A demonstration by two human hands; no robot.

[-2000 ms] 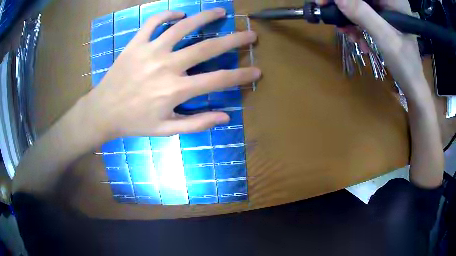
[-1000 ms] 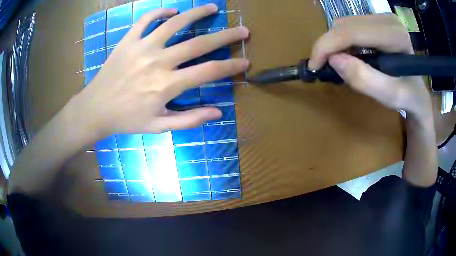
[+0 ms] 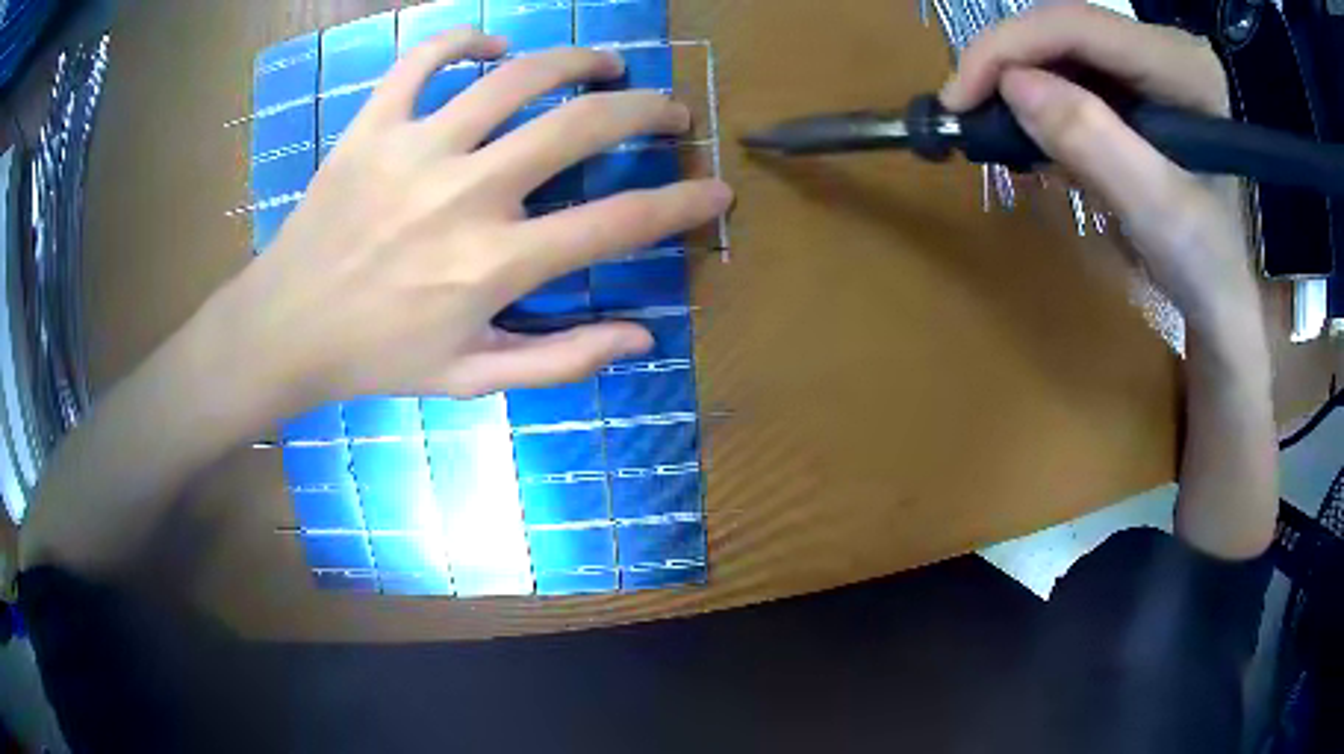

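Note:
A blue solar cell panel with silvery lines lies flat on the brown tabletop. Thin ribbon ends poke past both its sides. A silver busbar ribbon lies upright in view just outside the panel's right edge, across the upper ribbon ends. My left hand is spread flat over the panel's upper part and hides much of it; one fingertip is at the busbar ribbon. My right hand holds a black soldering iron. Its tip points left, a little right of the busbar ribbon and apart from it.
The brown tabletop has a curved front edge. Bundles of thin silver ribbons lie at the far left beside white strips. More silver ribbons lie behind my right hand. A dark object stands at the right edge.
The iron and my right hand moved down to the lower end of the busbar ribbon, then back up and off it. My left hand stays on the panel, its fingers slightly shifted.

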